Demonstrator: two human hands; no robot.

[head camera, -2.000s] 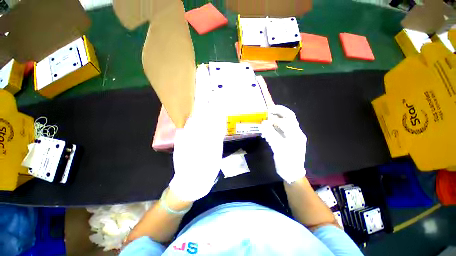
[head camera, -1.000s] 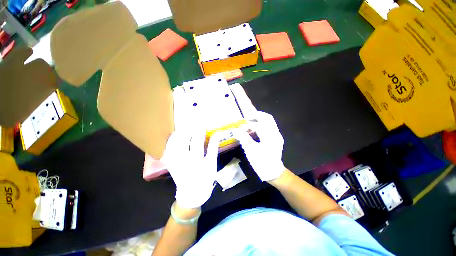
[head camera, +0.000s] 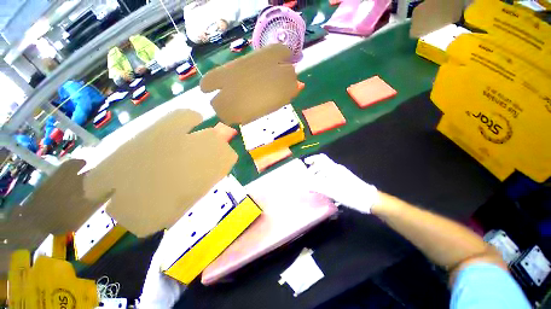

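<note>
An open carton [head camera: 220, 241] with yellow sides and a tall brown lid is tilted at the left part of the pink pad. A white-faced unit with dark round spots [head camera: 202, 218] lies inside it. My left hand [head camera: 162, 280], in a white glove, holds the carton at its lower left; its fingers are mostly hidden by the carton. My right hand [head camera: 341, 184], gloved in white, is over the right end of the pink pad [head camera: 284, 220], away from the carton. Its fingertips are near the pad's back edge; whether they grip anything is unclear.
A scrap of white paper [head camera: 302, 273] lies on the black strip [head camera: 386, 241]. The green belt [head camera: 338, 90] bears another open carton [head camera: 275, 136] and orange-red squares [head camera: 371, 92]. Flat yellow cartons [head camera: 495, 114] stand at right. A pink fan [head camera: 279, 35] and people are beyond.
The carton has moved left and down off the pad's middle, baring the pad. My right hand has left the carton's front and moved right. The view has turned, showing more of the hall.
</note>
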